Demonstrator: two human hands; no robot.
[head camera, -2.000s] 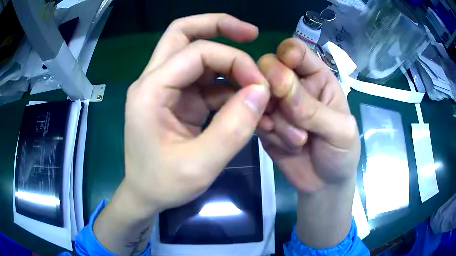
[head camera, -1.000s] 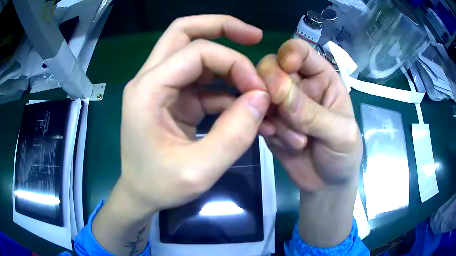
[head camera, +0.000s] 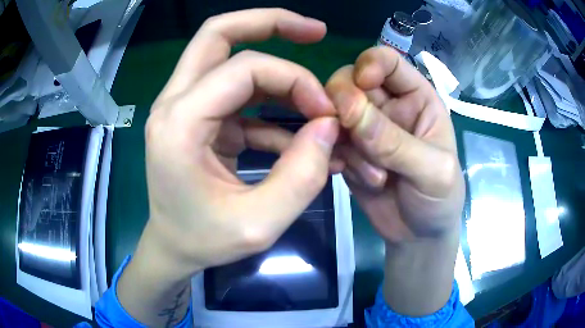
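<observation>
My bare left hand (head camera: 237, 147) and bare right hand (head camera: 404, 154) are raised in the middle, fingertips meeting. Thumb and index finger of each hand are pinched together. Whatever lies between the fingertips is too small to see. Below them a glossy black sheet (head camera: 276, 282) lies on a white backing sheet (head camera: 345, 256) on the green tabletop. It shows a bright lamp reflection. My hands hide its upper part.
Another black printed sheet (head camera: 54, 205) lies at left on white sheets. A metal stand (head camera: 83, 90) is at upper left. Bottles (head camera: 398, 32), crumpled tissue (head camera: 439, 73) and clear bags (head camera: 500, 54) are at upper right. A clear sheet (head camera: 494, 211) and white strip (head camera: 545, 205) lie at right.
My left hand has shifted slightly to the left, its fingers spread a little more. My right hand has hardly moved. The fingertips still meet.
</observation>
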